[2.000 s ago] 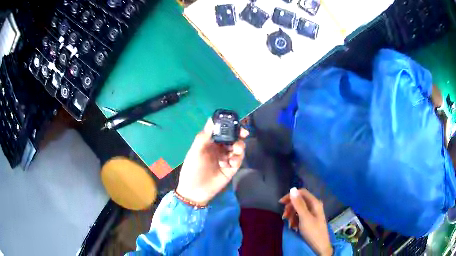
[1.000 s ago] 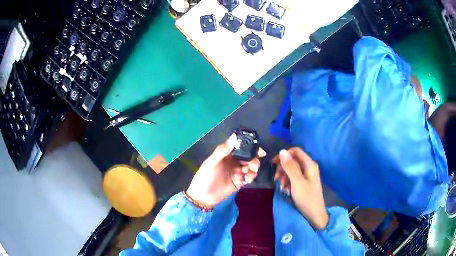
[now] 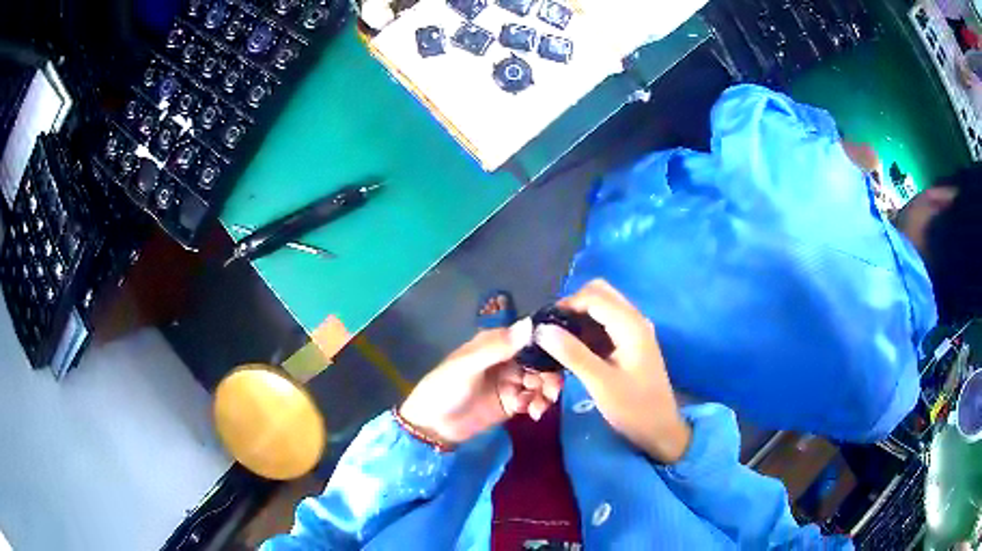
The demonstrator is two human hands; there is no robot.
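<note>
A small black camera module [image 3: 559,323] is held in front of my body, partly covered by my fingers. My left hand [image 3: 474,385] grips it from the left side, with a beaded band on the wrist. My right hand [image 3: 625,371] has its thumb and fingers closed on the module from the right. Both hands are bare and nearly touch. The module's face is mostly hidden.
A green-matted bench [image 3: 420,231] bears a long black tool [image 3: 307,219], a thin metal stick, and a white board [image 3: 474,108] with black parts. A blister tray [image 3: 205,97] is upper left, a round yellow stool [image 3: 269,421] lower left. A person in a blue smock [image 3: 743,269] is right.
My right hand has risen from low right and closed on the module. My left hand moved slightly right and down with it. The bench and board shifted up and left in view.
</note>
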